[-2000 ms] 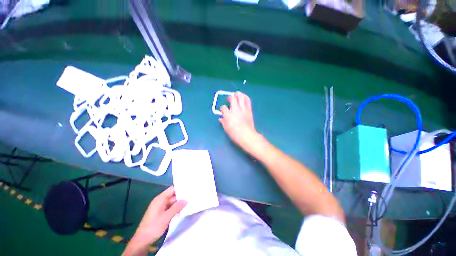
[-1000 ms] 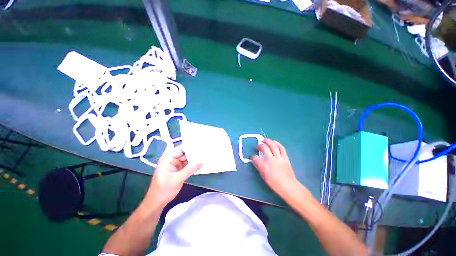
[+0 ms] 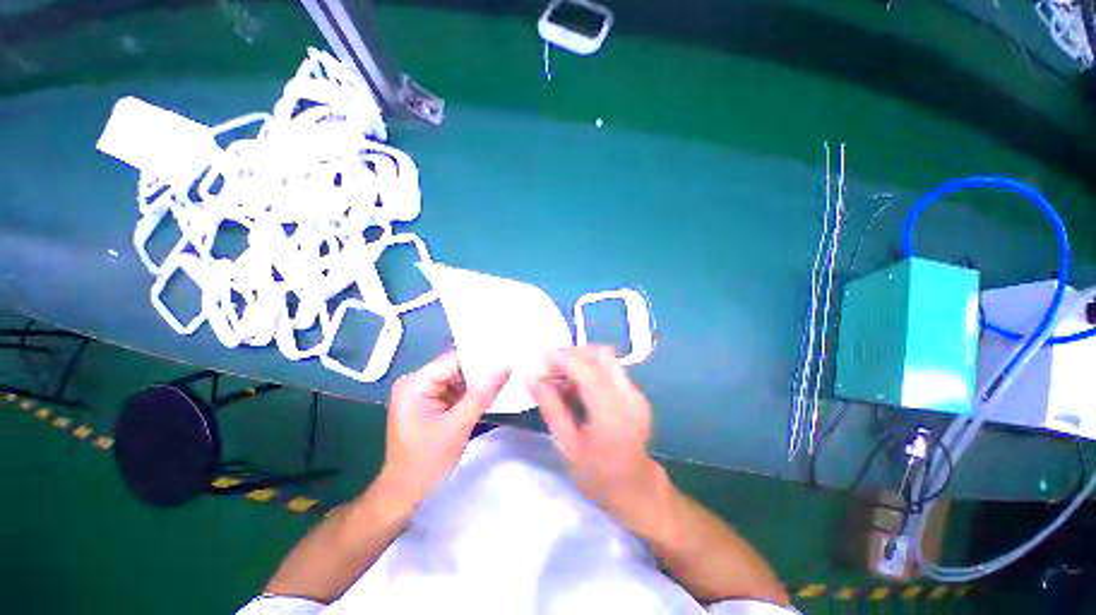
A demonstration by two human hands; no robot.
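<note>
A white adhesive sheet (image 3: 499, 324) is held curled in front of me. My left hand (image 3: 435, 408) grips its lower left edge between thumb and fingers. My right hand (image 3: 597, 415) is at its lower right edge with the fingertips together; whether they pinch the sheet or a small piece is too small to tell. A single white plastic frame (image 3: 582, 315) lies on the bench just beyond my right fingers, not held. A tangled pile of white frames (image 3: 289, 204) lies to the left.
A second white sheet (image 3: 153, 138) lies beside the pile. Another frame (image 3: 575, 46) with a thin lead lies further back. Thin wires (image 3: 821, 300) lie at right, beside a teal box (image 3: 910, 334) with a blue hose (image 3: 988, 183). A metal post (image 3: 361, 48) stands behind the pile.
My right hand has let go of the single frame, which it earlier drew nearer, and moved left to the sheet. The sheet is now more curled. The view has shifted.
</note>
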